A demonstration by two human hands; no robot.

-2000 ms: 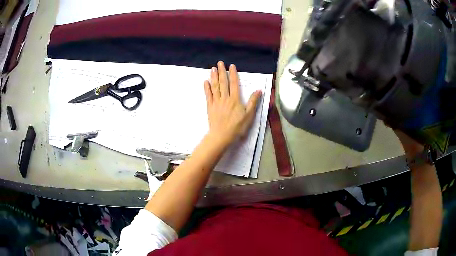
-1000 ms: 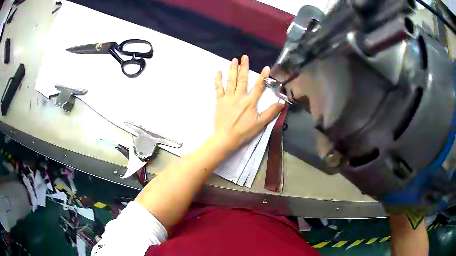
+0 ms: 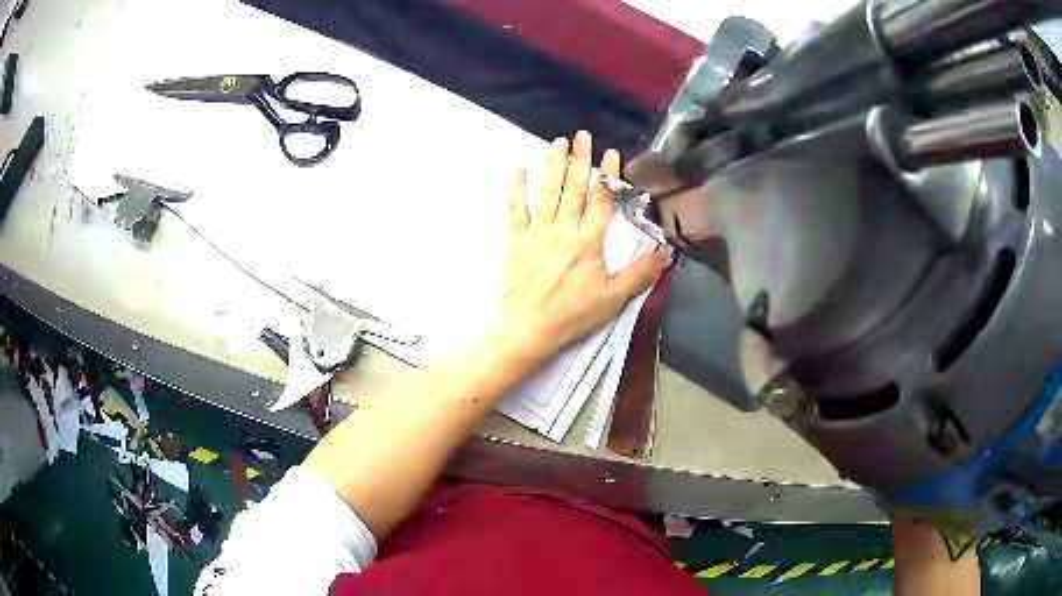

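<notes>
My left hand (image 3: 565, 262) lies flat, fingers spread, on the white paper marker (image 3: 396, 221) over the lay, whose maroon and navy bands (image 3: 524, 58) show behind. The grey cutting machine (image 3: 885, 268) stands at the right, its front parts at the lay's right edge close to my left fingertips and thumb. Its base plate (image 3: 705, 338) partly shows below; the blade cannot be made out. My right hand is hidden behind the motor housing; only the forearm shows at the lower right. A maroon strip (image 3: 638, 402) lies beside the lay's right edge.
Black shears (image 3: 277, 103) lie on the paper. Two silver clamps (image 3: 330, 335) (image 3: 142, 210) sit along the lay's near edge, with a white scrap (image 3: 301, 378) by one. A dark bar (image 3: 18, 163) lies far left. The metal table edge (image 3: 559, 463) curves in front; scraps litter the green floor.
The machine has come left to the lay's right edge, beside my left hand. My left hand stays pressed on the paper. The view has turned, tilting the lay.
</notes>
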